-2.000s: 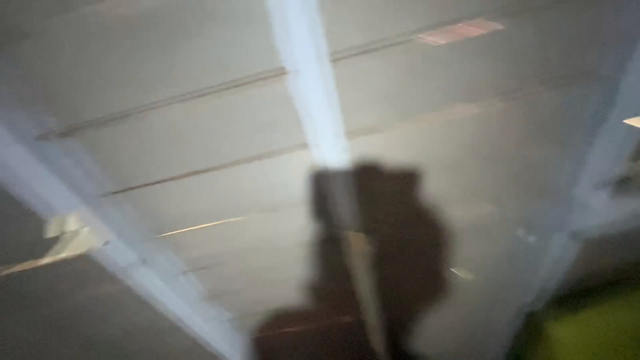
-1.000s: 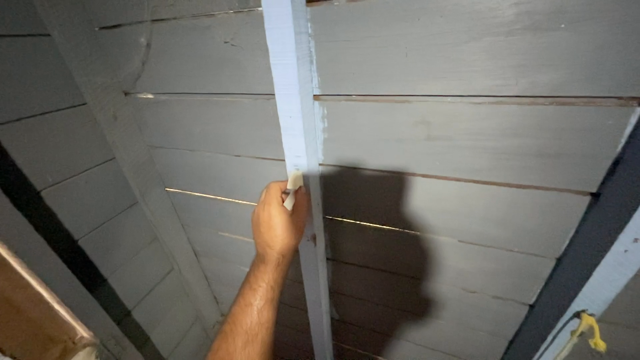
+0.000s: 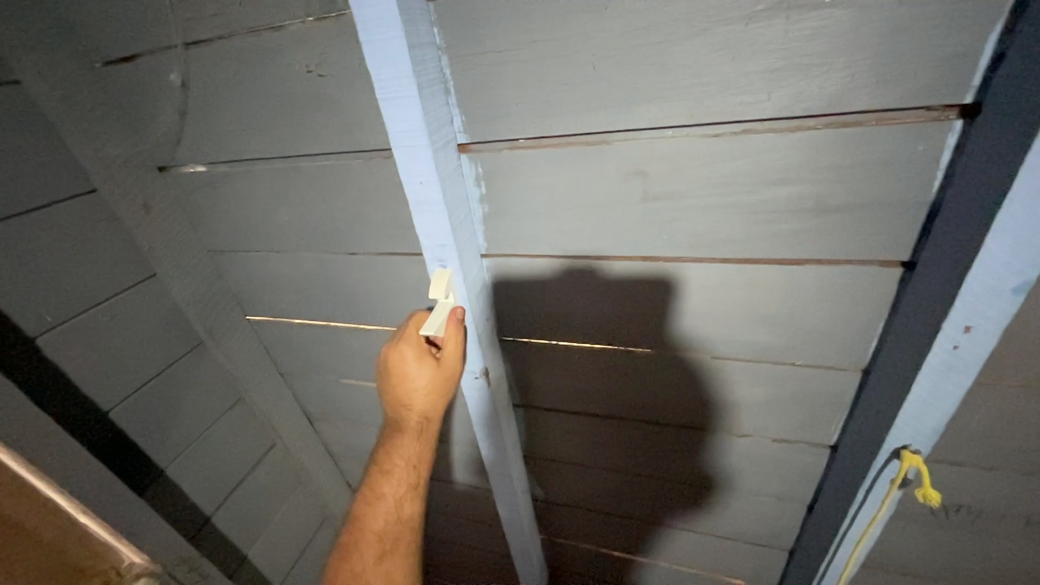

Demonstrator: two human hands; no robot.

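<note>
My left hand [image 3: 418, 370] is raised against a pale blue-painted wooden beam [image 3: 422, 154] overhead. Between its thumb and fingers it grips a small cream-coloured strip [image 3: 439, 317], which looks bent or made of two flat parts. The strip's upper end lies over the beam's face; whether it is fixed there I cannot tell. The fingers are curled and partly hidden behind the hand. My right hand is out of view.
Grey-painted boards [image 3: 707, 195] with narrow gaps run behind the beam. Another beam [image 3: 975, 317] slants down the right side, with a yellow cord [image 3: 910, 475] knotted at it. A brown panel [image 3: 57, 520] is at the lower left. A dark shadow falls across the boards.
Two seconds ago the view was blurred and showed no clear hand. Since one second ago my left hand remains at the beam, and more of the cream strip shows above the fingers.
</note>
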